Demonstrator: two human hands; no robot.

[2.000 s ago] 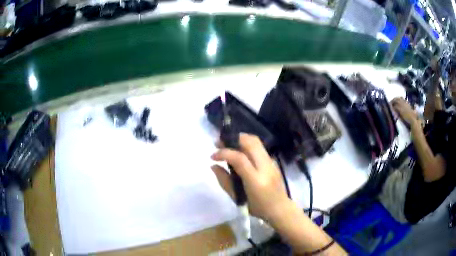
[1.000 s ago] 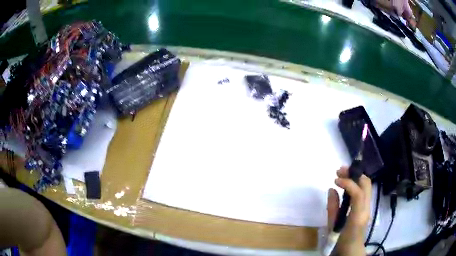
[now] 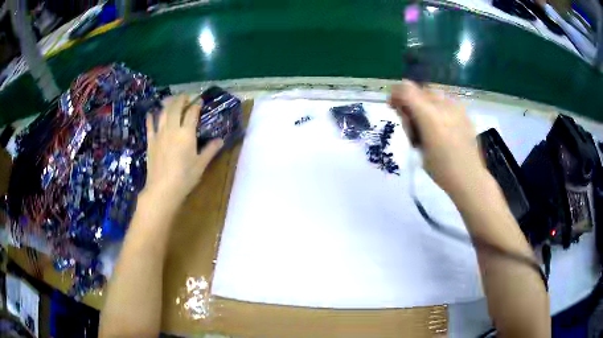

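Note:
My right hand (image 3: 430,122) is raised over the back right of the white sheet (image 3: 317,224) and holds the soldering iron (image 3: 415,63) upright. The iron is blurred, with a pinkish tip over the green strip. My left hand (image 3: 175,142) is on the wrapped stack of black housings (image 3: 221,113) at the back left. Its fingers are spread over the stack's left part; whether they grip it is unclear. Small black parts (image 3: 381,150) lie beside a small bag (image 3: 350,120) on the sheet.
A pile of blue boards with red wires (image 3: 99,158) lies left of my left hand. A black housing (image 3: 504,168) and the black soldering station (image 3: 559,178) with a red light stand at the right. The iron's cord (image 3: 440,228) loops by my right forearm. The green strip (image 3: 297,49) runs behind.
My right hand has lifted the iron away from the housing at the right, up and to the left. My left hand has come into view and reached the wrapped housing stack.

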